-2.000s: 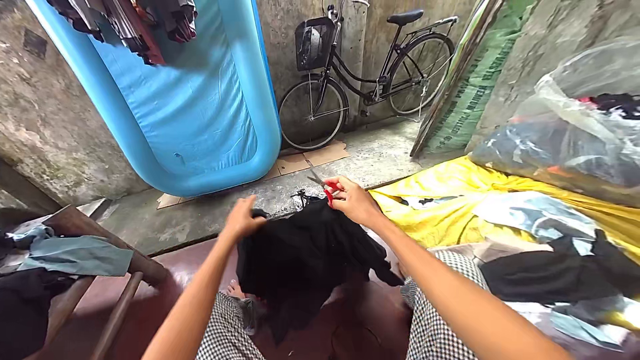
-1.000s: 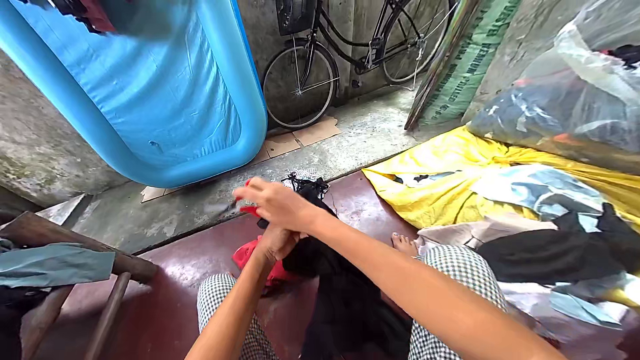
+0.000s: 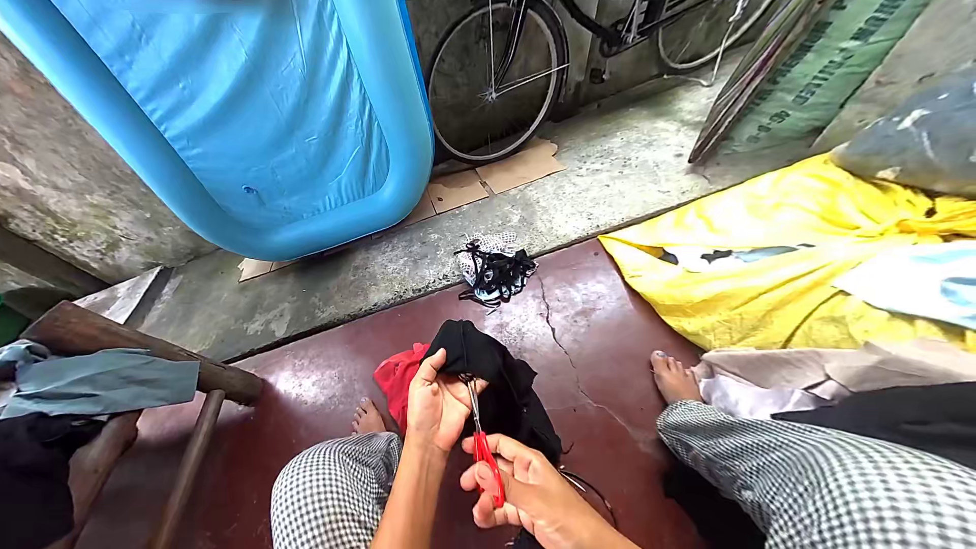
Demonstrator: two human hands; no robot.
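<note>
My left hand [image 3: 442,400] holds a piece of black cloth [image 3: 499,381] between thumb and fingers, low in the middle of the view. In my right hand [image 3: 518,484] are small scissors with red handles [image 3: 488,469], their metal blades pointing up to the cloth beside my left fingers. Whether the blades are parted cannot be made out. A red cloth [image 3: 396,381] lies on the floor just left of the black one. Beyond them, a small heap of black strips and white dotted scraps [image 3: 494,271] rests at the edge of the concrete ledge.
Yellow sheeting [image 3: 701,282] with cloth pieces spreads at the right, beside my foot. A wooden frame [image 3: 145,343] draped with grey and dark cloth stands at the left. Behind are a blue inflatable pool [image 3: 305,236], a bicycle [image 3: 496,84] and a green printed sack [image 3: 823,84].
My right hand has moved down from above my left hand and now points the scissors at the black cloth. The view has tilted downward since the first frame.
</note>
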